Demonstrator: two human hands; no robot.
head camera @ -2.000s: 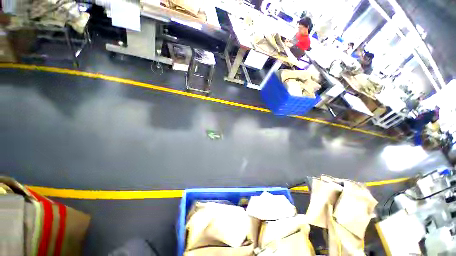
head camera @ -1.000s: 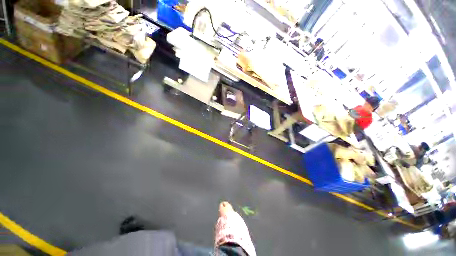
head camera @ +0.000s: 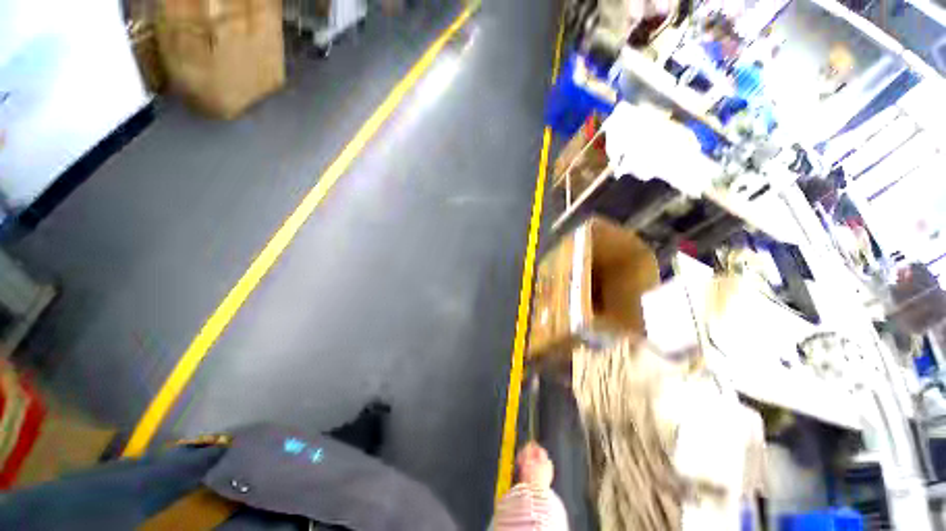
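Note:
My right hand (head camera: 536,467), in a pink-and-white striped sleeve, is small and blurred at the bottom edge. A thin line shows just above its fingers; I cannot tell whether the hand holds it. My left hand is out of the picture. A heap of beige fabric pieces (head camera: 620,436) lies to the right of my right hand, apart from it. An open brown carton (head camera: 557,301) stands beyond the heap, its opening facing right in the tilted view.
Yellow lines (head camera: 285,233) edge the dark grey aisle floor. A carton with red stripes (head camera: 62,451) is at lower left, and a closed carton (head camera: 223,57) at upper left. Blue crates (head camera: 574,99) and white worktables (head camera: 794,363) line the right. My dark grey clothing (head camera: 311,477) fills the lower left.
The view has swung from the crates and worktables to look along the aisle. My right hand, absent two seconds ago, came in a second ago and is now lower and further right.

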